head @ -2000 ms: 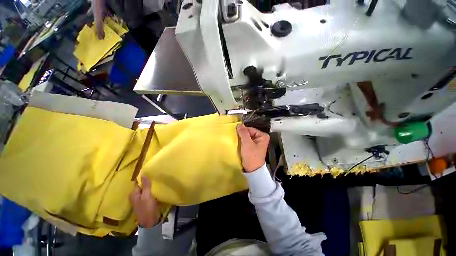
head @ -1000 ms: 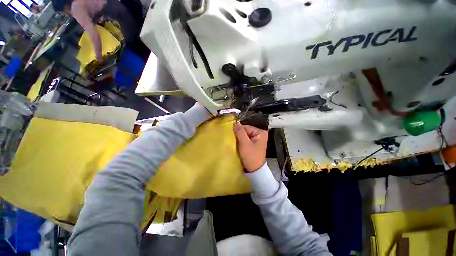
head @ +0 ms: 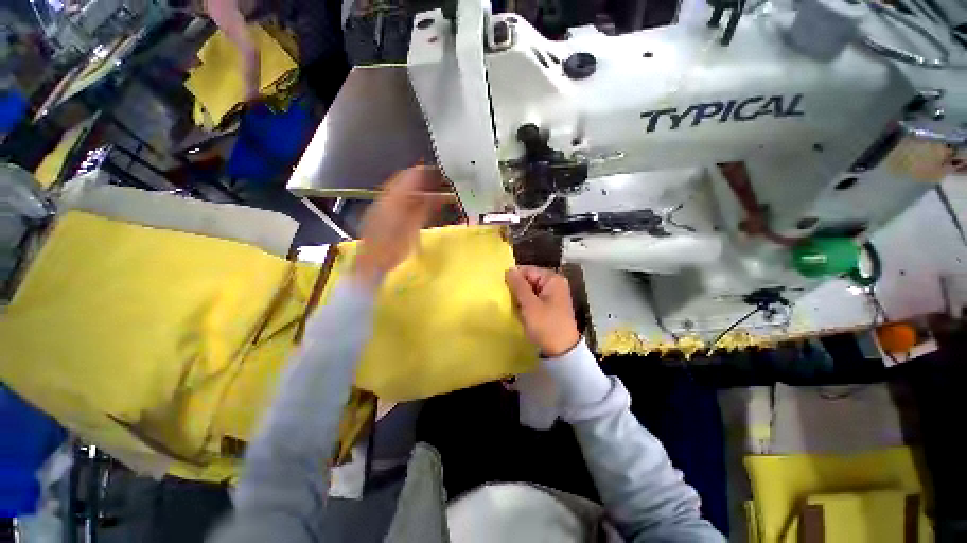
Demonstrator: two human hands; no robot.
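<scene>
A yellow fabric panel [head: 451,318] hangs from the needle area of the white sewing machine [head: 679,106], its top edge by the presser foot [head: 516,220]. My right hand [head: 546,308] pinches the panel's right edge just below the needle. My left hand [head: 403,225] is blurred, over the panel's upper left part; whether it touches the cloth cannot be told. A large yellow bundle [head: 138,318] with brown strips and a grey sheet [head: 191,215] lies at the left, against the panel's left side.
A metal-topped table [head: 366,133] stands beyond the machine head. A green round part [head: 829,257] and an orange round object [head: 896,337] are at the right. A second yellow stack [head: 838,493] is at lower right. Another person's arm [head: 235,42] reaches over yellow pieces [head: 239,80] at upper left.
My left hand has come back from behind the machine head, where only its sleeve showed, to over the panel. My right hand stays at the panel's right edge. The camera view has shifted.
</scene>
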